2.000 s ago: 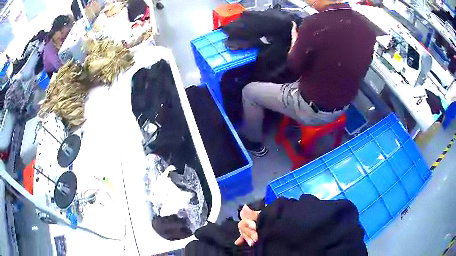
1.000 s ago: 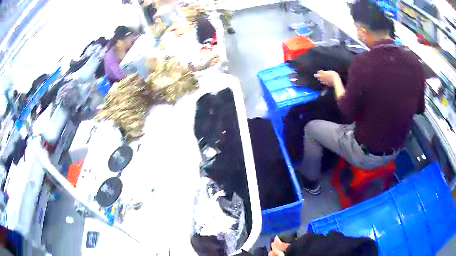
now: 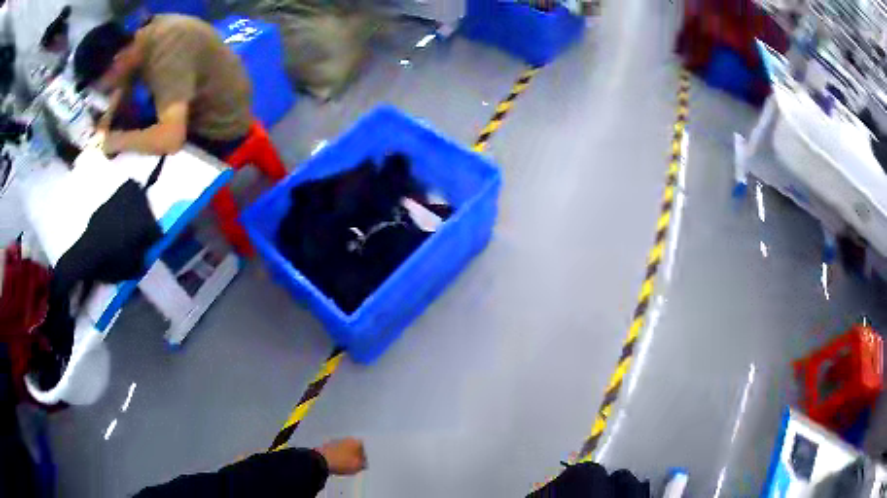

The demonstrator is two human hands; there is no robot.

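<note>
My left hand [image 3: 343, 455] shows small and blurred at the bottom edge, at the end of a black sleeve. Its fingers look curled; I cannot tell if it holds anything. Black cloth [image 3: 591, 482] shows at the bottom edge to the right, cut off by the frame. My right hand is not visible. A blue plastic crate [image 3: 428, 277] stands on the floor ahead, with black garment pieces [image 3: 340, 219] and a pale piece inside.
A person in a brown shirt [image 3: 199, 73] bends over a white table [image 3: 73, 199] at the left. Black cloth hangs over its edge. Yellow-black lines [image 3: 650, 277] mark the grey floor. A red-orange crate or stool [image 3: 844, 379] and a white trough [image 3: 827, 146] are at the right.
The view has swung from the long trough and the seated person in dark red to a floor aisle. My left hand shows apart from the black cloth at the bottom.
</note>
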